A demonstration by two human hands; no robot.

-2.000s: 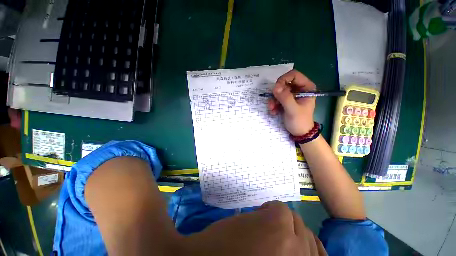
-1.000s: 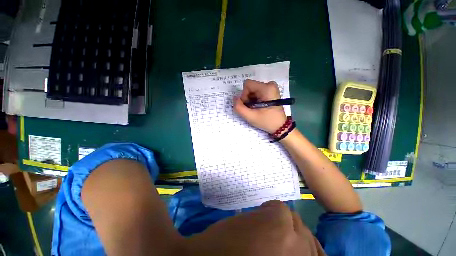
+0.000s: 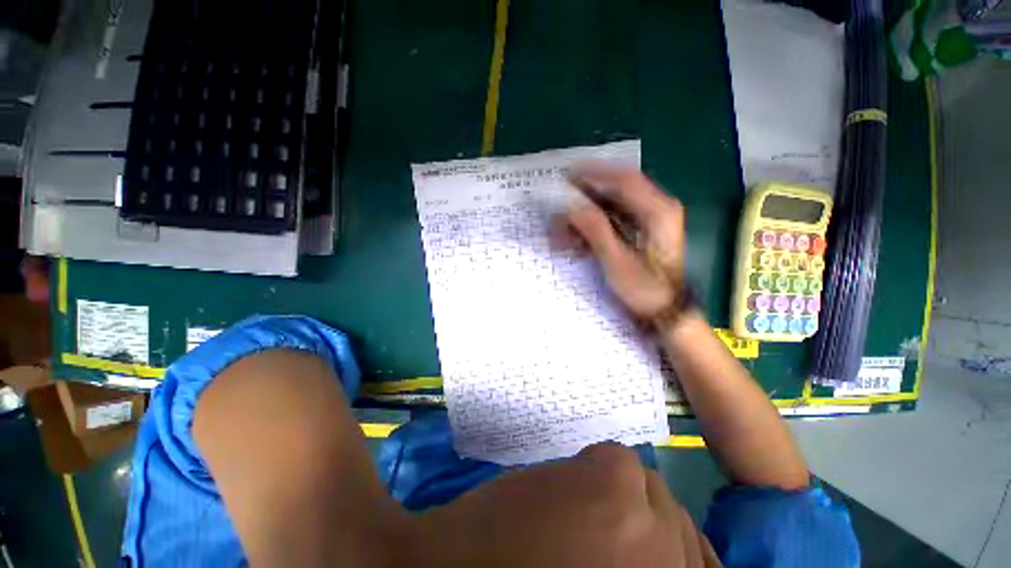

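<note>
The record sheet, a white page with a printed table, lies in front of me and reaches over the bench's front edge. My right hand is over its upper right part, blurred, with the dark pen between the fingers. The pen tip cannot be made out. My left forearm crosses the bottom of the view. My left hand is at the bottom centre by the sheet's lower edge, its fingers partly hidden and cut off by the frame edge.
A black pocket tray lies on metal plates at the left. A yellow calculator, a long dark strip bundle and a plain paper sheet are at the right. A cardboard box is at the lower left.
My right hand with the pen moved left across the sheet, then back to the right, and is now blurred. My left hand has stayed about where it was.
</note>
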